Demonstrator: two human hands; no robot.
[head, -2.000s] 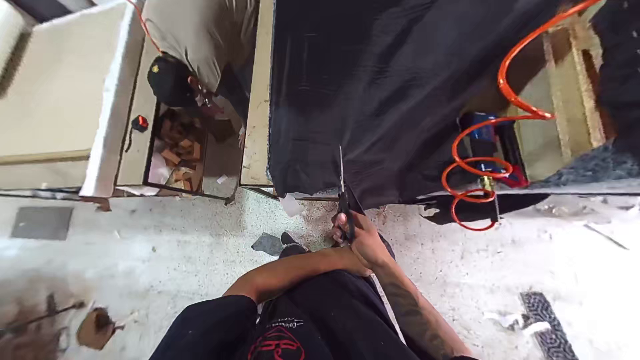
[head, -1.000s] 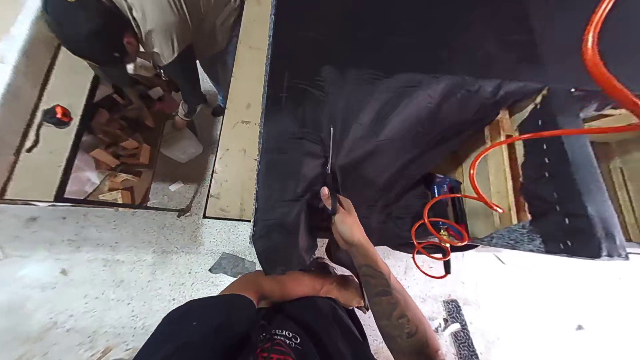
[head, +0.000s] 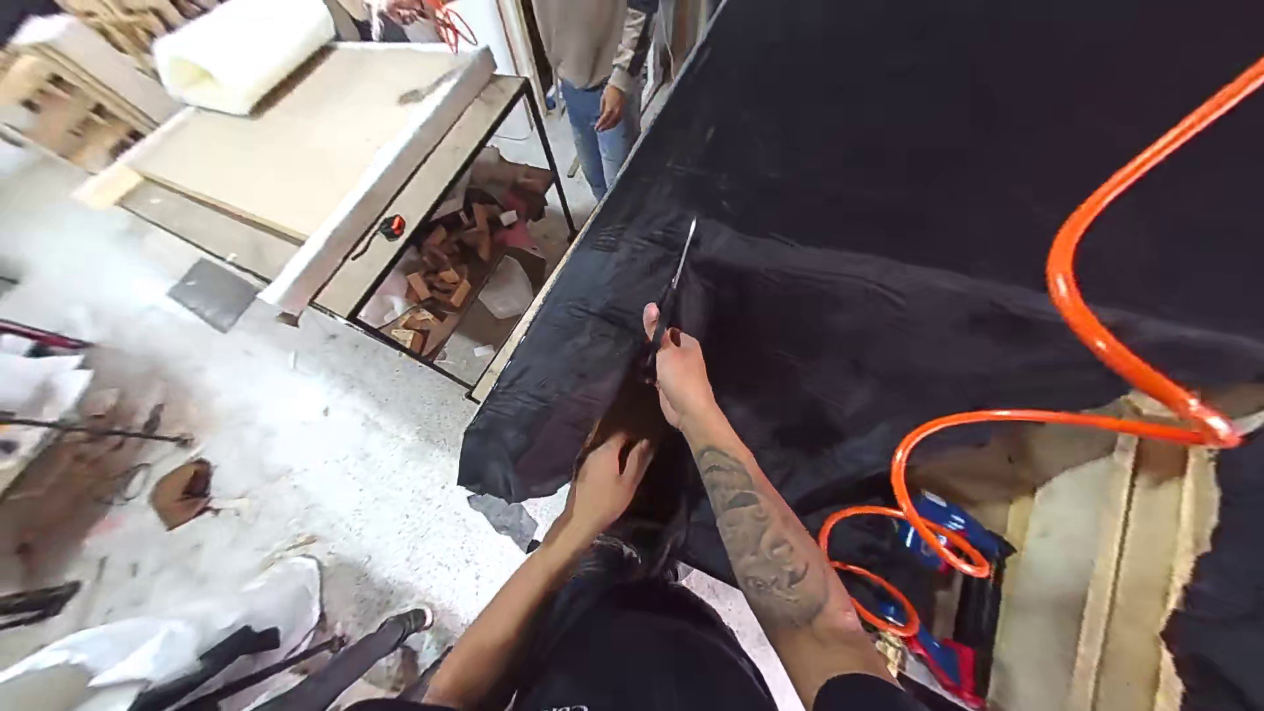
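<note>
Black fabric (head: 839, 296) covers a large padded piece and hangs in folds over its near side. My right hand (head: 681, 370) grips the dark handles of scissors (head: 674, 281); their blades point away from me and look nearly closed over the fabric. Below and left of it, my left hand (head: 609, 481) rests at the edge of a gap in the fabric, thumb and fingers bent; whether it pinches the cloth is hard to tell. A blue air tool (head: 948, 528) lies at the right by an exposed wooden frame (head: 1111, 553).
An orange coiled air hose (head: 1081, 316) loops across the right side. At the left stands a worktable (head: 434, 158) with a padded panel, a tape measure (head: 392, 227) and wood offcuts (head: 449, 272) beneath. A person (head: 592, 89) stands beyond. Scraps lie on the floor.
The scissors have moved from the fabric's near edge to farther over it. My left hand, mostly hidden behind my right arm a second ago, now shows at the gap. The person bending down earlier is upright.
</note>
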